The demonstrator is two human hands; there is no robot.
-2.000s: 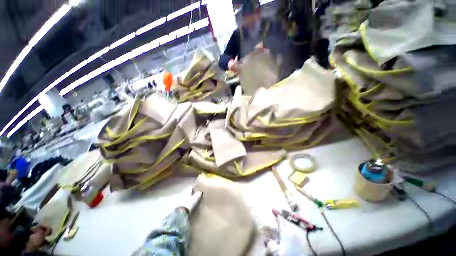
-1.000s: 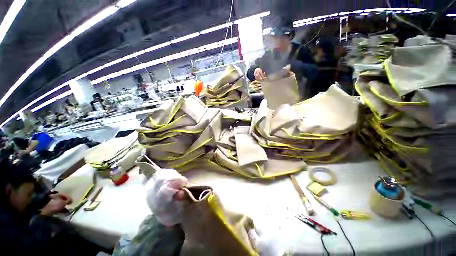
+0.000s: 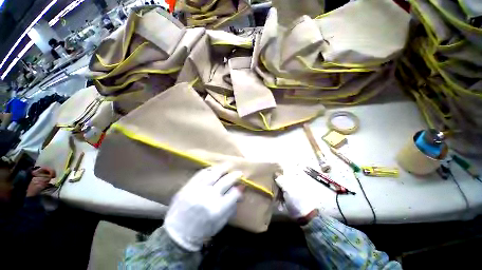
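Observation:
A beige bag panel (image 3: 158,121) with a yellow piped seam lies spread over the table's front edge. My left hand (image 3: 203,205), in a white glove, lies on the panel just below the yellow line, fingers on the cloth; whether it pinches the cloth is unclear. My right hand (image 3: 296,198), in a white glove with some bare skin, holds the panel's right end at the seam; its fingertips are partly hidden. Red-handled snips (image 3: 330,182) lie on the table to the right of my right hand.
Beige bag stacks (image 3: 338,74) stand along the back. A tape ring (image 3: 343,122), yellow block (image 3: 334,138), wooden-handled brush (image 3: 316,147), yellow knife (image 3: 380,171) and blue-topped container in a cream tub (image 3: 423,153) are at right. Another person's hand (image 3: 39,179) is at far left.
The view has tilted down. The panel, held up folded a second earlier, now lies spread out with its yellow seam facing up. Both hands are now at the seam.

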